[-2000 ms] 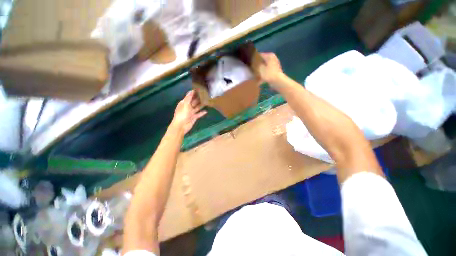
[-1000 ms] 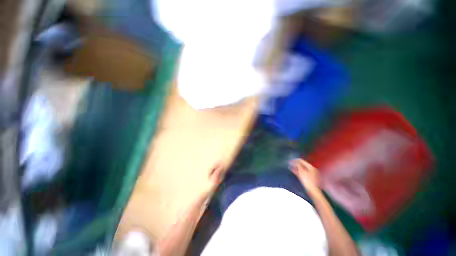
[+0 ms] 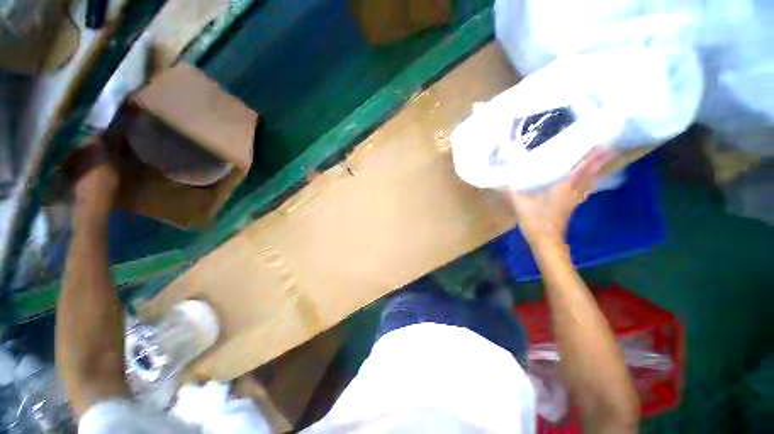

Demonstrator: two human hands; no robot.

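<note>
A brown open carton sits tilted in the dark green trough at the left, with a greyish rounded piece showing inside. My left hand is at its far left side and seems to grip its edge; the fingers are dark and blurred. My right hand holds the near edge of a white foam-wrapped item over the right end of the cardboard bench cover. A dark patch shows in the foam's left end; most of its contents are hidden.
More white foam lies at the upper right. A clear jar lies at the bench's lower left. Another carton is at the top. A blue bin and a red crate are below right.
My hands have moved apart, left to the carton in the trough and right to the foam. The view has swung right, then back. Two seconds ago, both hands were at a carton.
</note>
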